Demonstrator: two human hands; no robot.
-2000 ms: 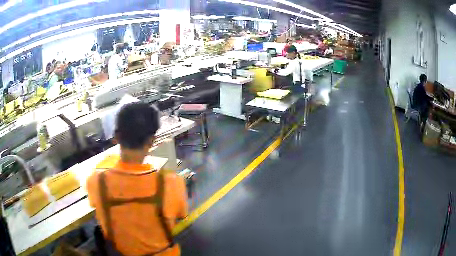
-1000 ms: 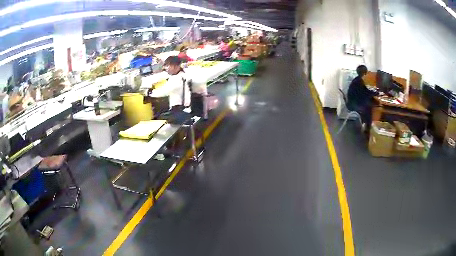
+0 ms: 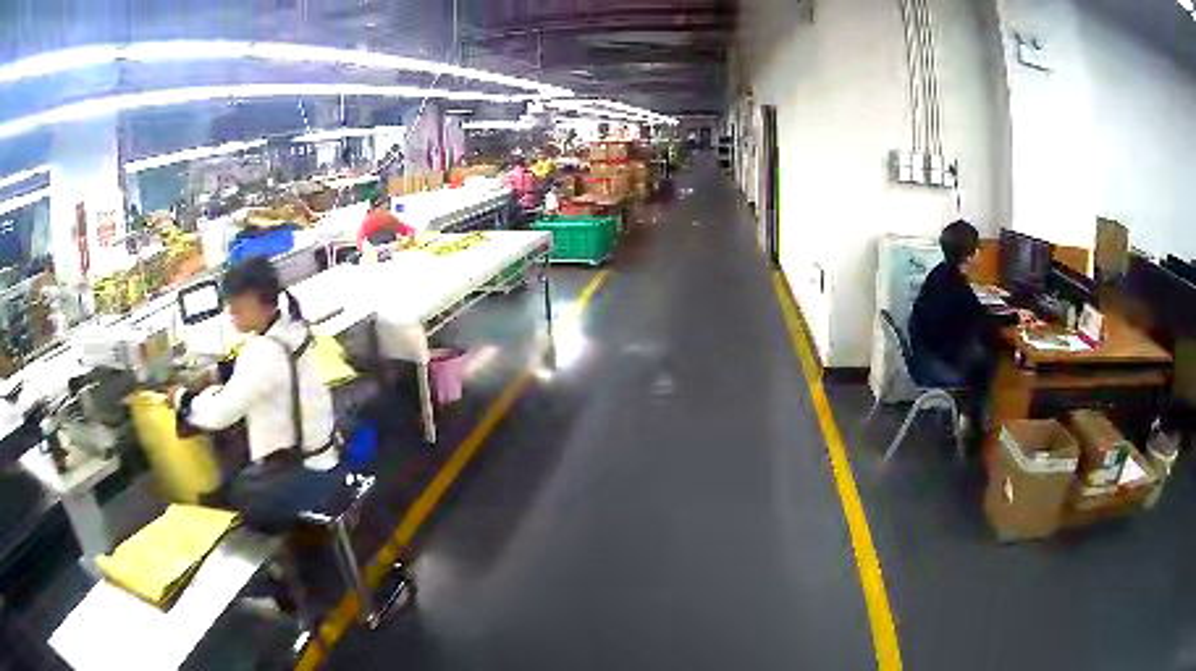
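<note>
Neither of my hands is in the picture. Nearest in front of me, at the lower left, a stack of yellow panels (image 3: 168,551) lies on a white-topped table (image 3: 197,623). Just behind it, a seated person in a white top holds or touches a large yellow piece (image 3: 175,448) that hangs beside a machine table. The yellow pieces look broad and flat; finer detail is blurred.
A grey aisle (image 3: 630,485) runs ahead between yellow lines. On the left are a long white table (image 3: 439,282), a pink bin (image 3: 447,375) and a green crate (image 3: 575,239). On the right, a person sits at a wooden desk (image 3: 1102,344) beside cardboard boxes (image 3: 1032,479).
I have moved forward along the aisle. The person in orange has left the view on the left. The yellow stack and the seated person are now nearer and further left.
</note>
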